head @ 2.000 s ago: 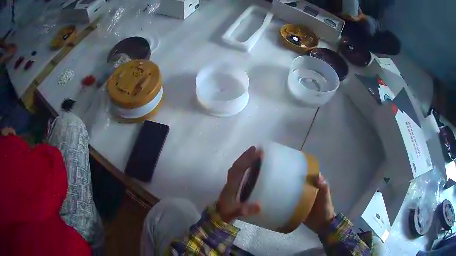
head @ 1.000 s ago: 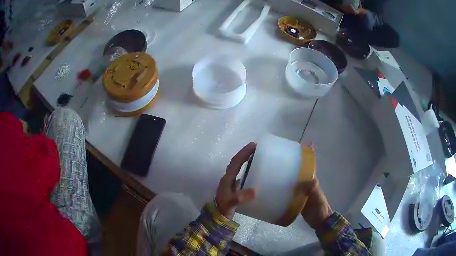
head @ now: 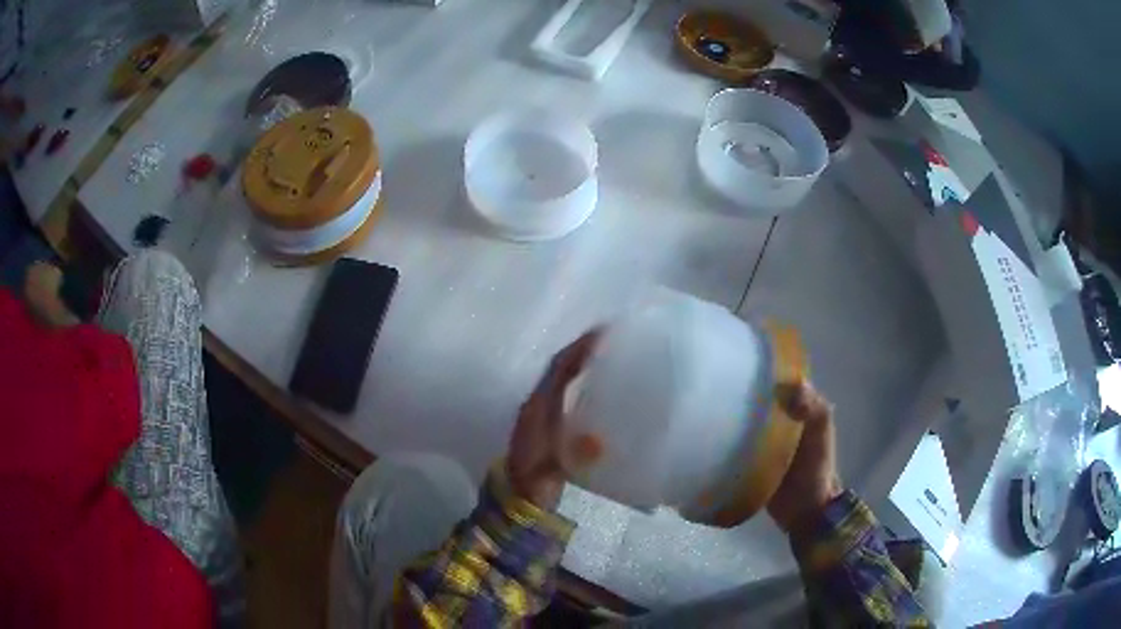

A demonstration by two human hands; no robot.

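A round appliance with a white body (head: pixel 670 399) and a tan-orange wood-look part (head: pixel 778 418) is held on its side over the table's front edge. It is blurred. My left hand (head: pixel 541 424) grips the white end, with its fingertips partly hidden behind or under the body. My right hand (head: pixel 808 461) grips the wood-look end from the right. Another appliance with a wood-look top (head: pixel 311 168) stands on the table at the left. A loose white bowl (head: pixel 531 176) and a second white bowl (head: pixel 762 150) stand farther back.
A black smartphone (head: pixel 346 334) lies near the table edge. A gold-brown dish (head: pixel 725 47) and a white frame (head: pixel 590 35) are at the back. Retail boxes (head: pixel 1014 307) and black round bases (head: pixel 1039 512) are at the right. A person in a red garment (head: pixel 74 467) sits at the left.
The appliance has turned in my hands, and the dark end beside my left hand no longer shows. Both hands still hold it. The table things have shifted up in the view.
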